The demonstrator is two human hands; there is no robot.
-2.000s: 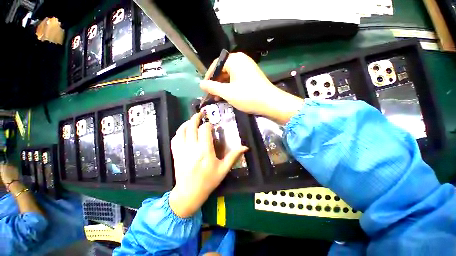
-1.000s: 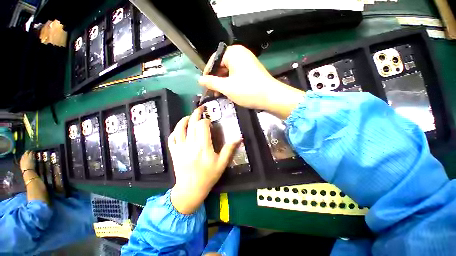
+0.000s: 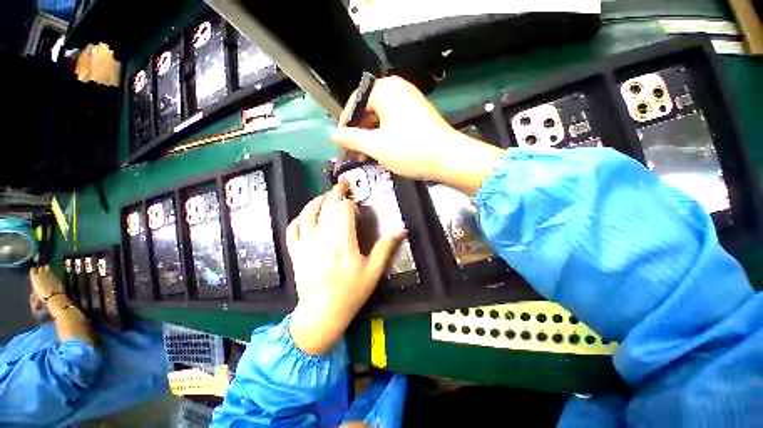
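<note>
A black foam tray [image 3: 494, 290] with four slots lies in front of me and holds phone housings. My right hand [image 3: 397, 129] grips dark tweezers [image 3: 361, 99], pointed down at the top end of the leftmost phone housing [image 3: 386, 219]. The tweezer tip is partly hidden near my left fingers. My left hand [image 3: 335, 259] rests on that housing, fingertips beside its camera lens cluster [image 3: 358, 184] and thumb on its panel. My right forearm hides part of the tray. A pale strip with two rows of dark dots [image 3: 502, 324] lies at the near edge.
A second foam tray of phones [image 3: 289, 242] stands left, another [image 3: 230, 88] at the back left. A metal upright [image 3: 280, 58] rises behind my hands. White sheets [image 3: 477, 10] lie on a black block [image 3: 494, 43]. Another person's arm [image 3: 67, 322] is at far left. Yellow tape [image 3: 378, 343] marks the bench.
Both hands stay at the camera end of the same housing, with the tweezers more upright than at first. The other person's hand at far left has moved beside the small tray there.
</note>
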